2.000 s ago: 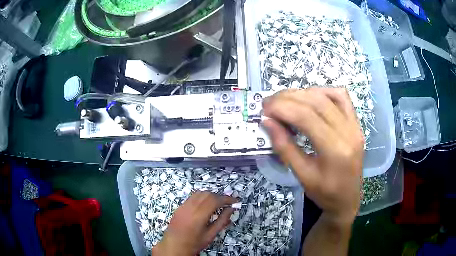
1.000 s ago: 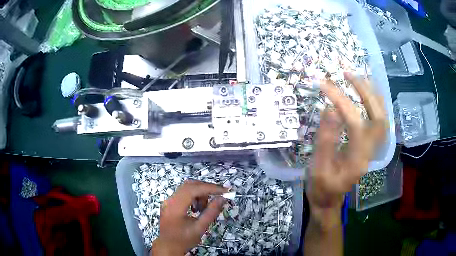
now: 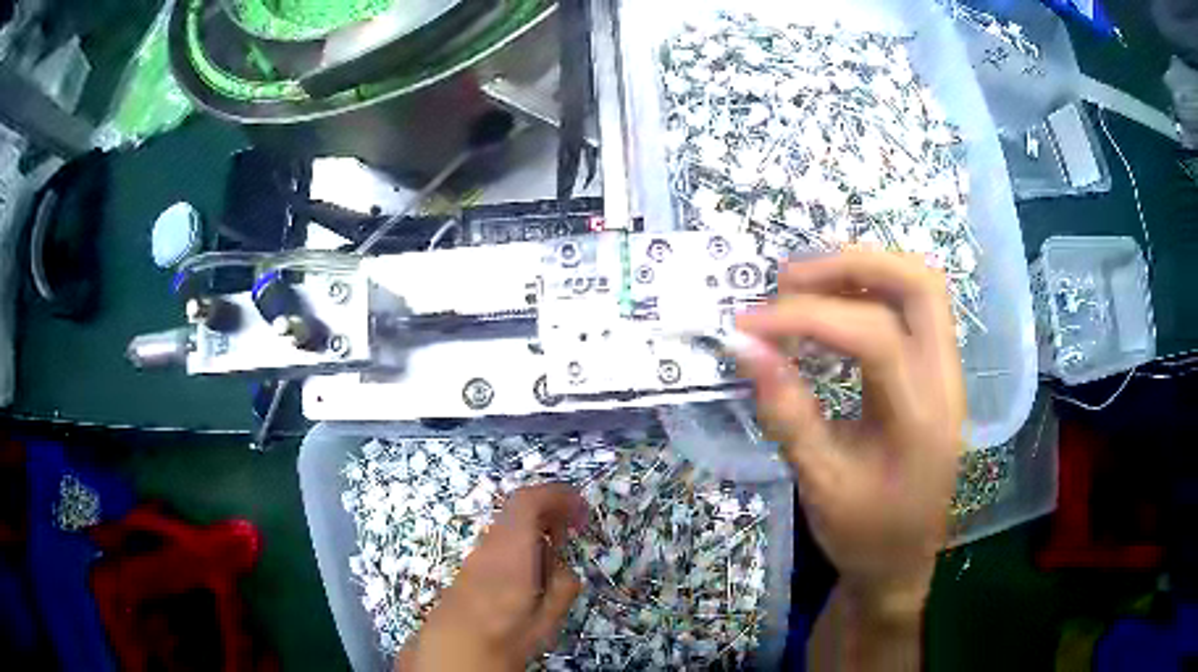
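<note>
My right hand (image 3: 861,387) is at the right end of the silver assembly fixture (image 3: 631,315). Its thumb and index finger are pinched on a small white-headed part, blurred, beside the fixture. My left hand (image 3: 506,578) is low over the lower parts bin (image 3: 322,525), its fingertips down among the white-headed stem parts (image 3: 670,551). It is blurred, and whether it holds a part cannot be told. A small green spot shows on the fixture.
The air cylinder (image 3: 283,322) is left of the fixture. The steel bowl feeder (image 3: 381,118) stands at top left with its feed track (image 3: 611,118). The upper parts bin (image 3: 1005,263) is behind my right hand. Small clear boxes (image 3: 1097,309) are at right.
My right hand has moved from over the upper bin left to the fixture, its spread fingers now closed together. My left hand no longer shows the white-headed part at its fingertips.
</note>
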